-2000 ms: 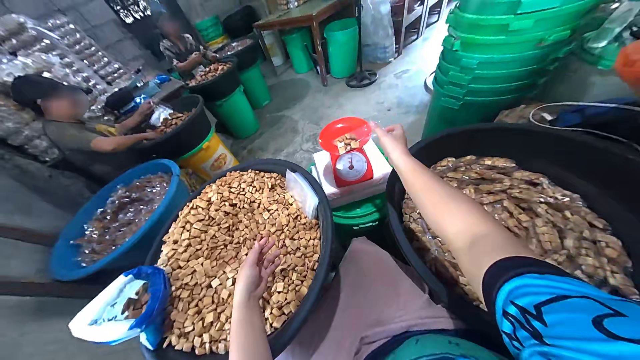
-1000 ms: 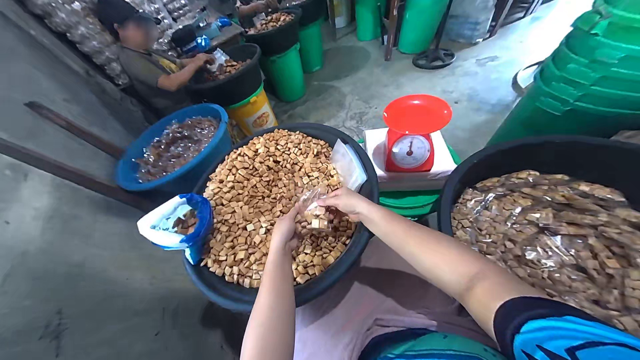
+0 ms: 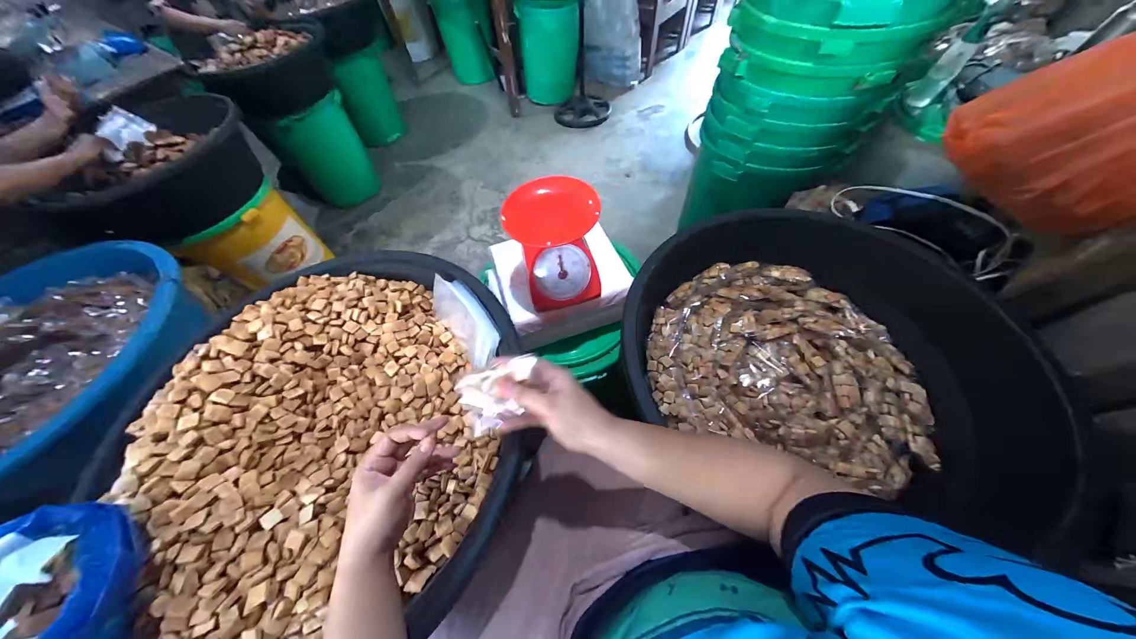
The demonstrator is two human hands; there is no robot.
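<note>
My right hand [image 3: 550,404] holds a crumpled whitish clear plastic bag [image 3: 497,390] over the right rim of a black tub [image 3: 510,461]. Small square brown biscuit-like pieces [image 3: 266,426] fill that tub. Just left of the bag, my left hand [image 3: 399,470] hovers over the pieces, fingers apart and holding nothing. A stack of flat plastic bags [image 3: 468,319] leans inside the tub's rim. Beyond it stands a red dial scale [image 3: 563,271] with an empty red pan [image 3: 551,210]. At right, a large black basin [image 3: 994,355] holds many filled clear packs [image 3: 790,373].
A blue tub [image 3: 164,266] of plastic packs is at left, a blue bag [image 3: 111,550] below it. Another person's hands [image 3: 62,133] work over a black tub [image 3: 222,169]. Green tubs [image 3: 799,98] are stacked behind the basin, beside an orange sack [image 3: 1047,133].
Two seconds ago my right hand was at the scale pan, which held pieces; the pan is now bare. My hands were together at a clear bag a second ago and are now apart. The view has shifted.
</note>
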